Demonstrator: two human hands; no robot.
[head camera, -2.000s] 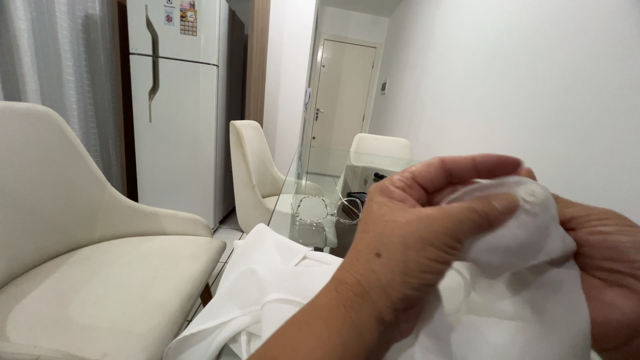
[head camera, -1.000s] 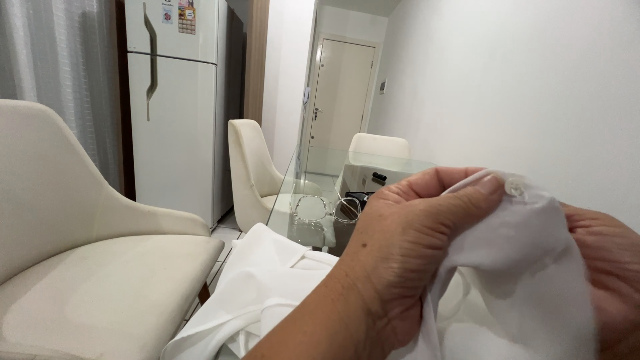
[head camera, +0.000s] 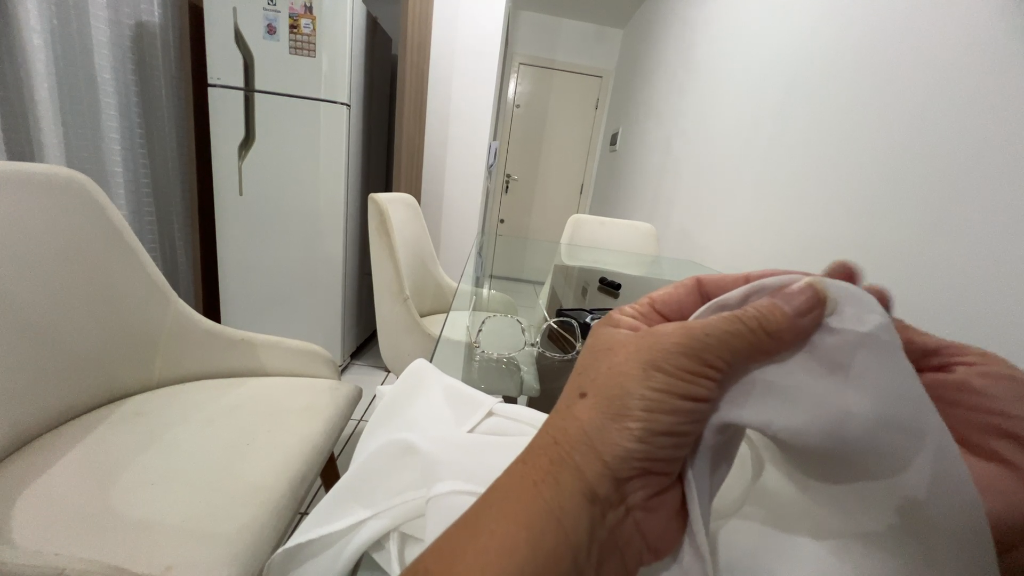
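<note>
White fabric (head camera: 832, 408) is stretched between my hands at the lower right. My left hand (head camera: 680, 376) pinches its upper edge, the thumb lying over the spot near the top of the fold. Behind the cloth, my right hand (head camera: 968, 400) is partly hidden; its fingertips show just past the left thumb, holding the fabric from the far side. More of the white cloth (head camera: 424, 456) lies in loose folds to the left of my left forearm, at the near end of the table. Any needle or thread cannot be made out.
A glass table (head camera: 680, 264) extends ahead, bearing clear-framed eyeglasses (head camera: 528, 336), a black object (head camera: 580, 318) and a small dark item (head camera: 610, 284). A cream chair (head camera: 160, 448) stands close at left, with others (head camera: 400, 280) (head camera: 610, 236) beyond. A white refrigerator (head camera: 280, 200) stands behind.
A button-like round piece on the fabric edge, visible beside my left thumb one second ago, is now mostly covered. The right fingertips now show above the fabric's edge.
</note>
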